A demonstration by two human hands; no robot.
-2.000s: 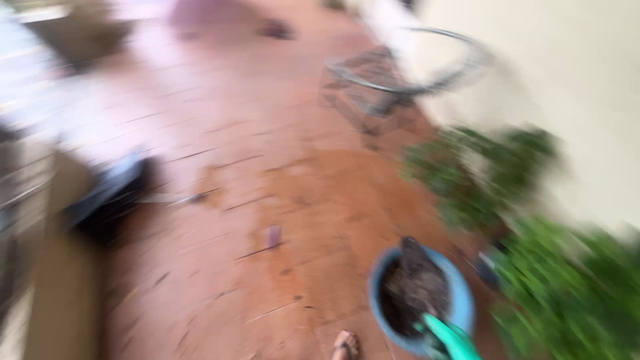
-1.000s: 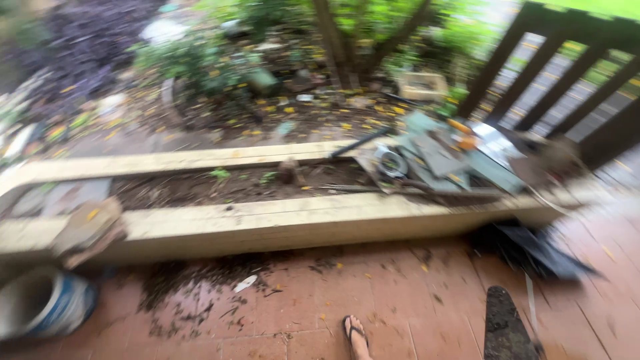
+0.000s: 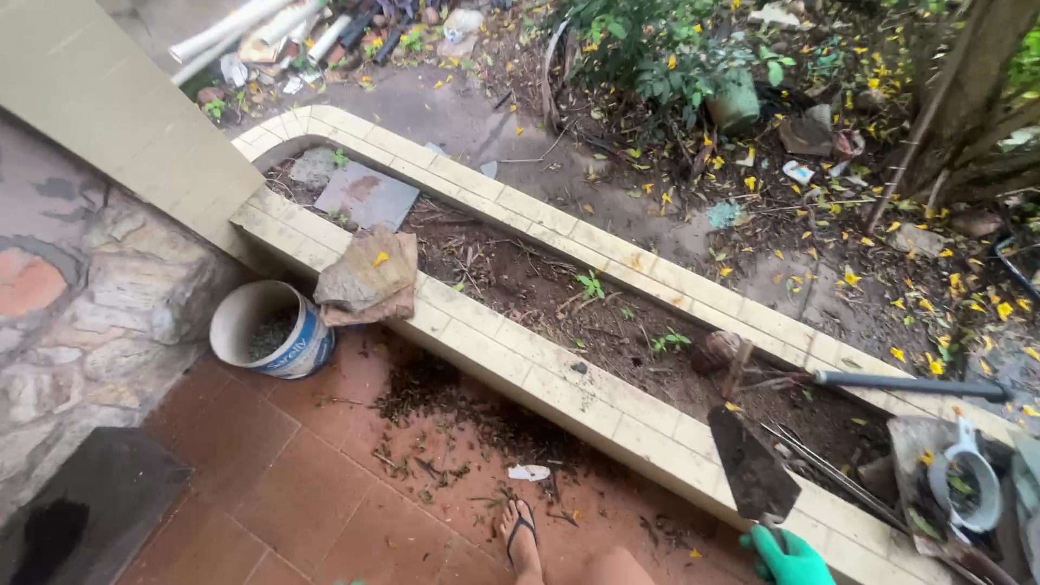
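Observation:
My right hand (image 3: 786,557), in a green glove, is at the lower right, closed around the handle end of a trowel (image 3: 751,467). The trowel's dark, soil-stained blade points up and away, seen over the near tiled rim of a long planter bed (image 3: 520,349). The glove hides the handle. Of my left hand only a sliver of green shows at the bottom edge, so its hold cannot be seen. Inside the bed are dark soil (image 3: 520,280), small green seedlings (image 3: 670,341) and a brown husk-like lump (image 3: 715,353).
Flat stones (image 3: 370,272) lie on the near rim above a white and blue bucket (image 3: 272,331) holding gravel-like material. Dark debris (image 3: 455,406) litters the tiled floor by my sandaled foot (image 3: 520,532). A dark-handled tool (image 3: 910,383) and a white strainer-like item (image 3: 967,487) lie at the right.
The view has swung from a blue pot of soil to the planter bed. My right hand was at that pot two seconds ago; now the trowel appears over the bed's near rim.

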